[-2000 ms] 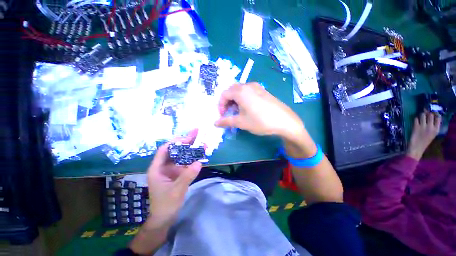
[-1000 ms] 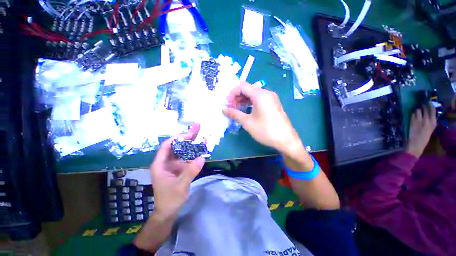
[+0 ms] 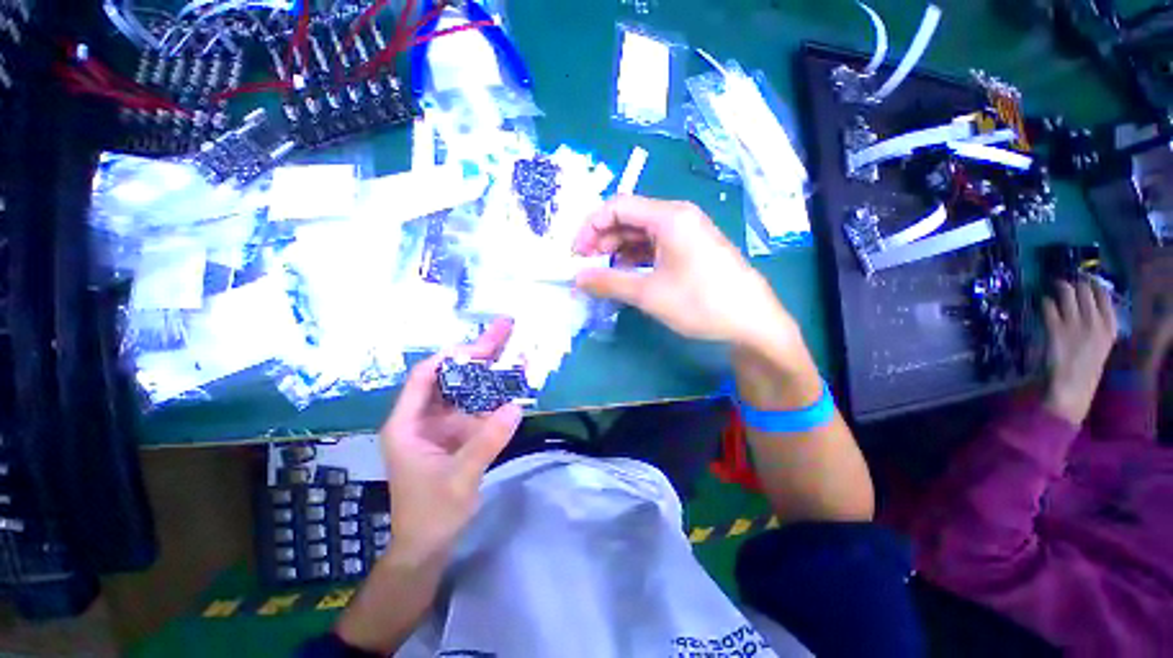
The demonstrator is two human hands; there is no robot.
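Observation:
My left hand (image 3: 444,450) holds a dark circuit board (image 3: 482,386) between fingers and thumb at the bench's front edge. My right hand (image 3: 675,270) is over the overexposed white pile (image 3: 515,276), thumb and forefinger close together. A pale strip seems to lie at the fingertips, but glare hides whether it is gripped. Another dark circuit board (image 3: 535,193) lies on the pile. A white strip (image 3: 632,170) lies just beyond my right hand.
Clear plastic bags (image 3: 167,231) lie left. Wired metal parts (image 3: 322,97) are upper left. Bagged white strips (image 3: 759,154) lie beyond my right hand. A black tray (image 3: 920,334) with boards and ribbon cables is at right. A neighbouring person's purple sleeve (image 3: 1042,514) is at lower right.
My right hand first moved slightly right, then its fingertips shifted slightly back left over the white pile. My left hand still holds the board in nearly the same place.

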